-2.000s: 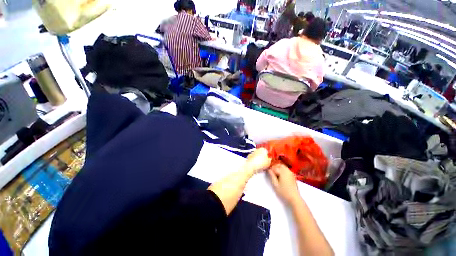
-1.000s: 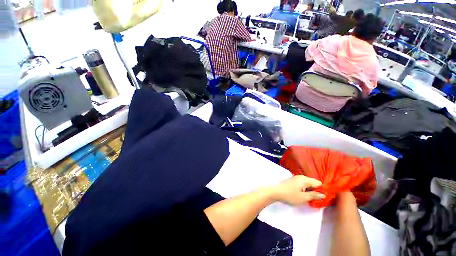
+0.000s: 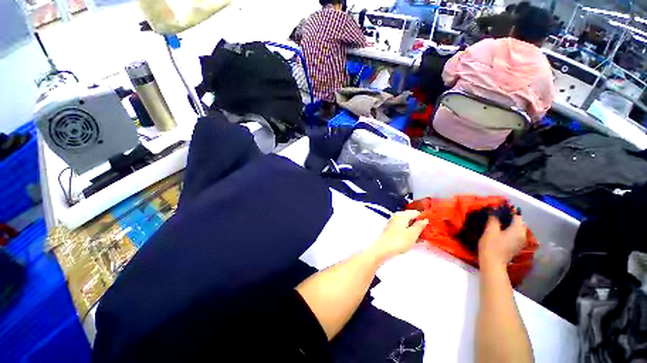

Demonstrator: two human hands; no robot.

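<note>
A red bag or cloth bundle (image 3: 443, 213) lies at the far edge of the white table (image 3: 404, 283). My left hand (image 3: 401, 234) pinches its left rim. My right hand (image 3: 502, 239) is over its right part, with its fingers on a dark clump (image 3: 474, 228) at the opening; it is slightly blurred. What the clump is made of cannot be told. A large navy cloth (image 3: 241, 205) lies over my left arm side and the table, and a navy piece with pale frayed threads (image 3: 404, 344) lies at the bottom.
A clear plastic bag (image 3: 376, 159) and navy pieces with white strips lie behind the cloth. At left are a grey box with a fan grille (image 3: 78, 131) and a flask (image 3: 150, 96). Dark garments are heaped at right (image 3: 589, 163). Two seated people work ahead.
The red bundle has been spread open and a dark clump now shows in it. My left hand has moved left to its rim; my right hand has come up onto the clump.
</note>
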